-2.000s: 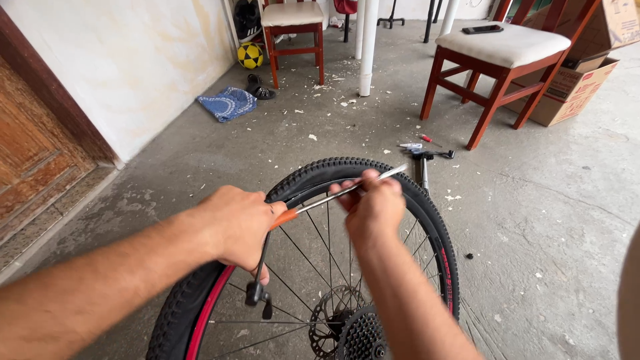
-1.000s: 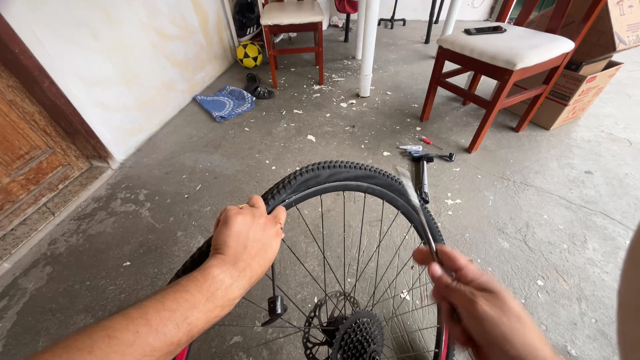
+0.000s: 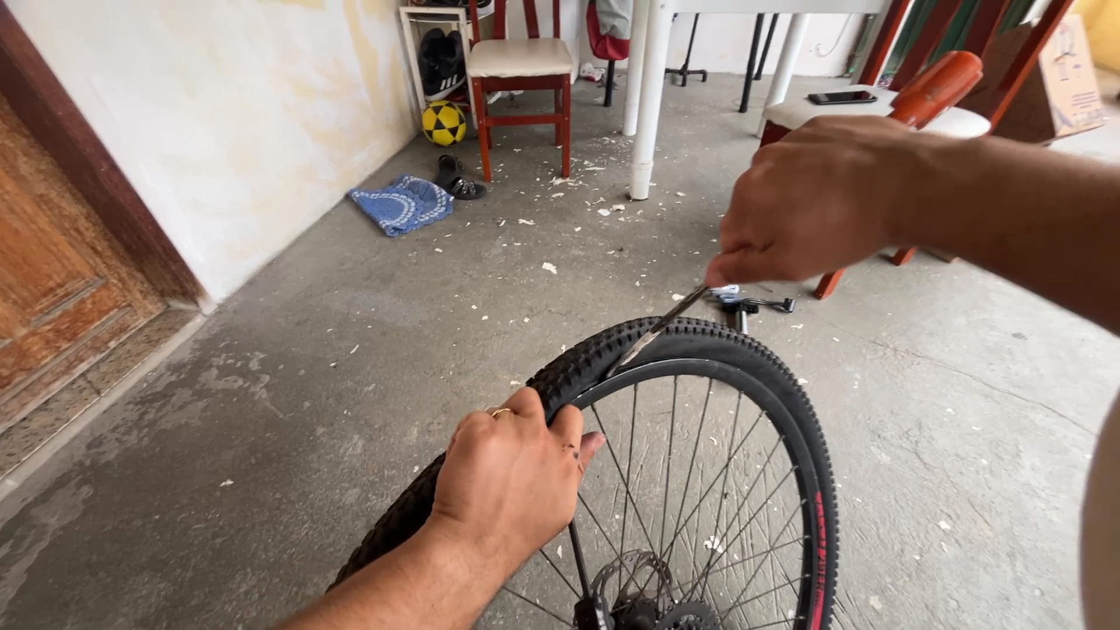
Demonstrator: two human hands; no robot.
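A bicycle wheel with a black knobby tire (image 3: 757,346) stands upright on its tread, its cassette and brake disc (image 3: 634,577) at the lower edge of the view. My left hand (image 3: 516,472) grips the tire and rim at the upper left. My right hand (image 3: 805,206), above the wheel, is closed on a flat metal tool with an orange-red handle (image 3: 938,87). The tool's flat tip (image 3: 632,354) rests between the tire's edge and the rim (image 3: 700,366), just right of my left hand. A black part hangs among the spokes beneath my left hand.
Behind the wheel, a hand pump (image 3: 742,313) and small items lie on the concrete floor. Farther back are a wooden chair (image 3: 522,59), a white table leg (image 3: 646,105), a blue cloth (image 3: 402,206), a sandal (image 3: 458,179) and a yellow-black ball (image 3: 444,123). A wooden door (image 3: 70,262) is at left.
My right hand has moved from beside the rim's right side to above the wheel, and the tool's tip now meets the tire's edge. My left hand stays on the tire.
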